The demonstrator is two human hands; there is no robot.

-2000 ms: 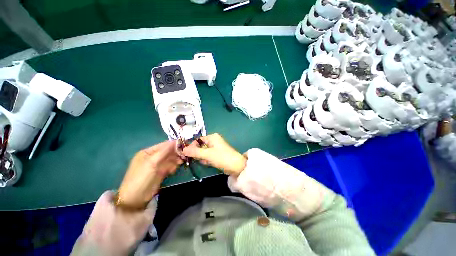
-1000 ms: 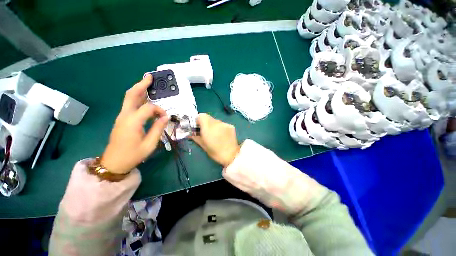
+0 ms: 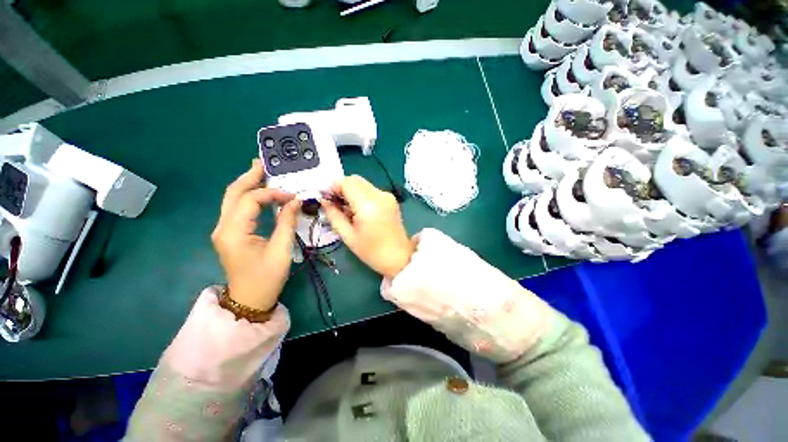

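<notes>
A white camera body (image 3: 304, 179) lies on the green mat, its black lens panel (image 3: 289, 149) facing up. A block-ended bracket arm (image 3: 355, 123) sticks out to its right. Dark and red wires (image 3: 318, 280) come out of its round opening towards me. My left hand (image 3: 257, 233) is at the body's left side, thumb at the opening's upper edge. My right hand (image 3: 367, 223) is at the opening's right, its fingertips pinching thin wires there. A small dark round part (image 3: 310, 206) shows between my fingertips. The fingertips hide part of the opening.
A loose coil of thin white strands (image 3: 441, 171) lies right of the body, near a short black cable. Many stacked white housings (image 3: 605, 173) stand at right, above a blue bin (image 3: 665, 302). Another white camera body (image 3: 54, 207) lies at left. White edging (image 3: 302, 59) runs behind.
My left hand has dropped from the lens panel to the body's left edge. My right hand has moved from the body's lower right up to the opening's upper edge. The wires still hang towards me.
</notes>
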